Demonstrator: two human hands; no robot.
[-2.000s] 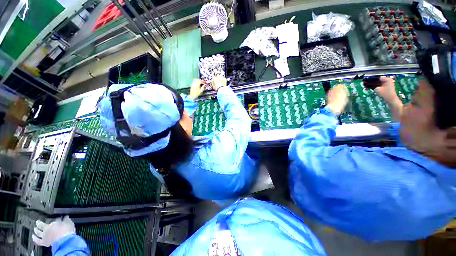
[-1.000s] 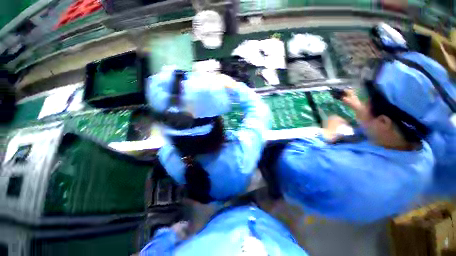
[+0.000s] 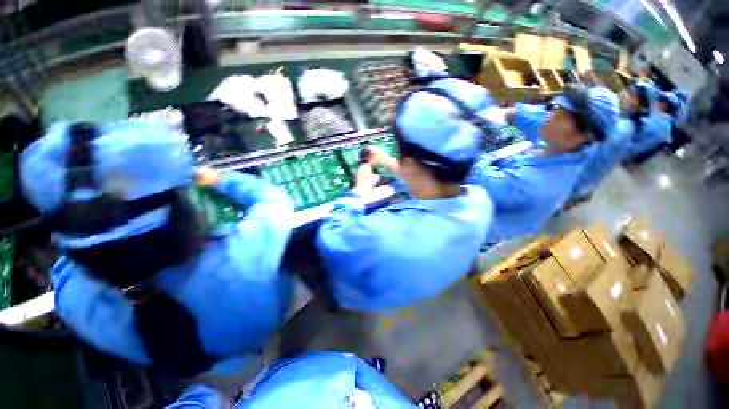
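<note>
No hand of mine shows clearly. My blue smock is at the bottom edge, with a bit of blue sleeve at the bottom left; my hands are cut off or hidden. Nearest in front are green circuit boards (image 3: 302,180) on the conveyor line (image 3: 320,209), blurred. A black component tray (image 3: 214,128) and a tray of small grey parts (image 3: 326,121) stand behind the boards. White bags or sheets (image 3: 254,96) lie beside them.
Several people in blue smocks and caps work along the line, one near left (image 3: 176,279), one at centre (image 3: 408,240). Brown cartons (image 3: 591,279) are stacked at right on a wooden pallet (image 3: 472,390). A white fan (image 3: 154,57) stands at back left.
The view has swung right. The board rack has mostly left the picture, and cartons and more workers have come in. My white-gloved left hand, seen earliest on the rack, is no longer visible.
</note>
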